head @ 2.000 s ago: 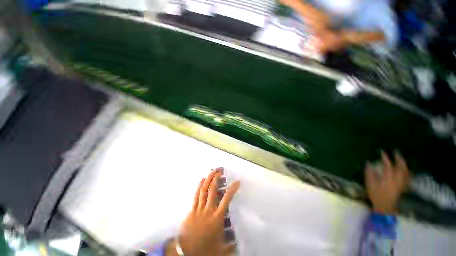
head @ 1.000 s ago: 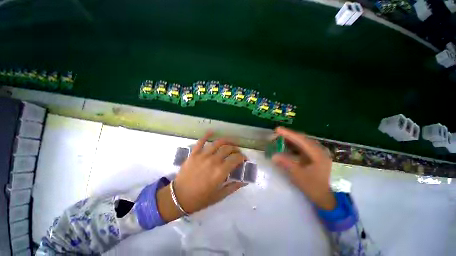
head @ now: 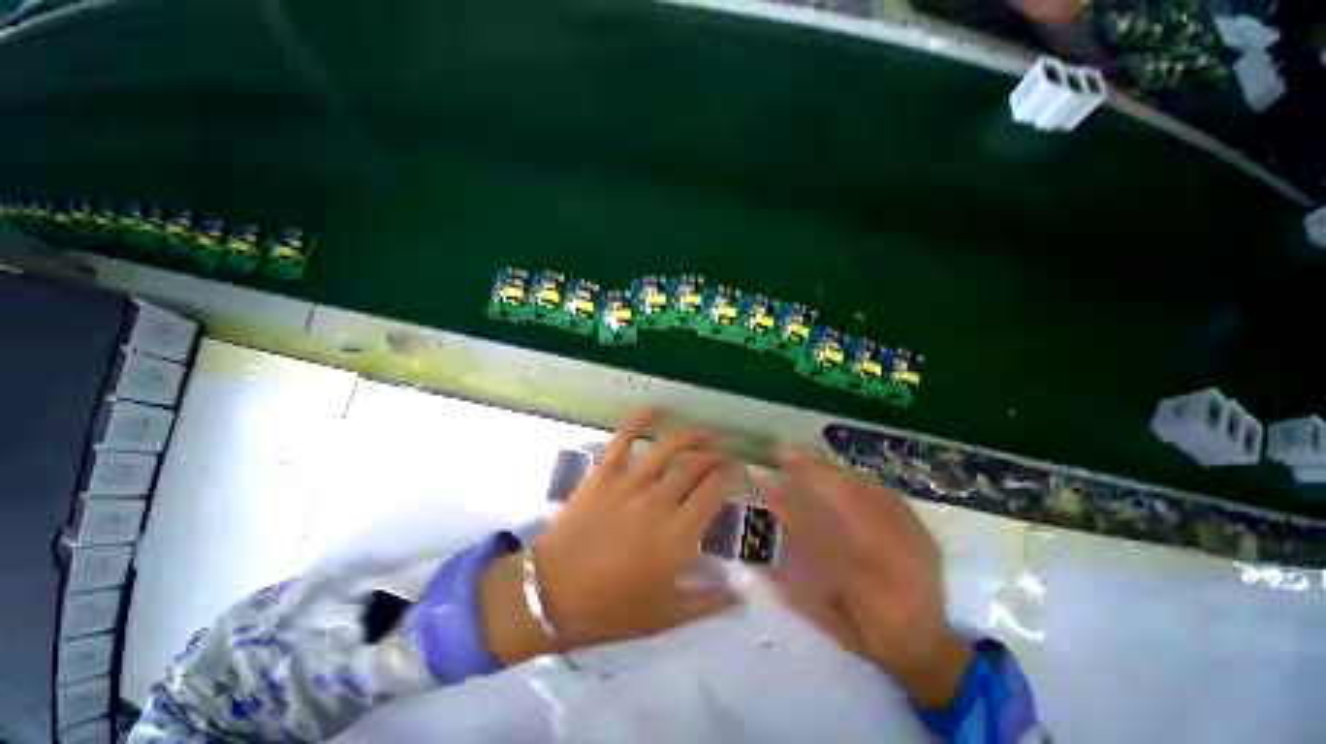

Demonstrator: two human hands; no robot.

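Observation:
A short row of small plastic housings stands on the white bench. Its right end housing (head: 758, 535) is dark inside with yellow bits; the one beside it (head: 720, 531) shows a plain grey inside. Another grey housing (head: 570, 474) shows left of my fingers. My left hand (head: 625, 531) lies over the row, fingers on the far side and thumb on the near side, hiding its middle. My right hand (head: 858, 552) is blurred, its fingertips beside the right end housing; whether it holds anything is unclear.
Green circuit boards (head: 723, 308) line the near edge of the dark green belt (head: 582, 160), with more boards (head: 243, 247) further left. White housing groups (head: 1210, 427) stand on the belt at right and far side (head: 1057, 93). A dark tray (head: 58, 422) edged with housings (head: 121, 472) is at left.
My right hand has moved from near the bench edge, with a green board in its fingers, down to the row. The right end housing was grey inside and now shows dark with yellow bits.

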